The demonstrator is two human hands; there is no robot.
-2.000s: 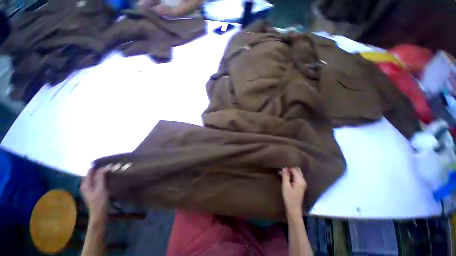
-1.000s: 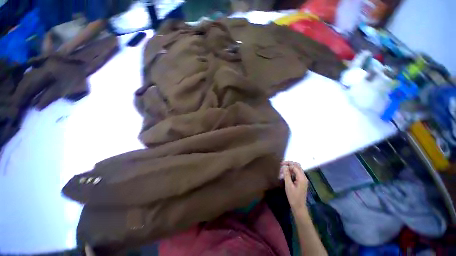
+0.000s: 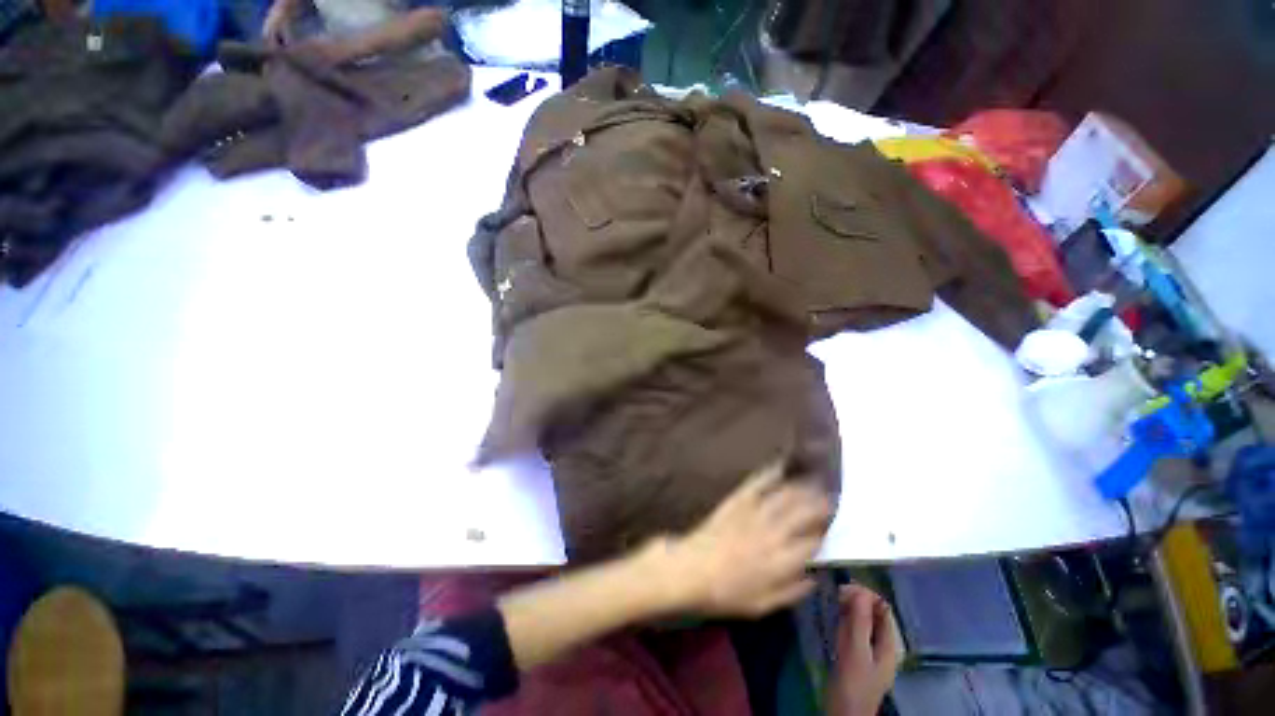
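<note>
A brown coat [image 3: 629, 210] lies bunched on the white table [image 3: 322, 378], its lower part reaching the near edge. A blurred flap of its cloth is folded over toward the left. My left hand [image 3: 755, 546] is blurred and reaches across from the left, flat over the coat at the near edge, with no object visible in it. My right hand [image 3: 864, 646] is below the table edge, right of my left hand, with fingers curled; whether it holds anything is hidden.
More brown garments [image 3: 84, 140] lie at the far left, beside another person's arm [image 3: 378, 35]. A dark phone-like object [image 3: 516, 90] is on the far side. Red bags [image 3: 986, 210], a white box [image 3: 1105, 175] and a blue tool [image 3: 1154, 441] crowd the right. A round stool [image 3: 66, 657] stands lower left.
My left hand has come across to the right over the coat. My right hand has dropped below the table edge. The coat part with buttons spread toward the left is pulled in and folded.
</note>
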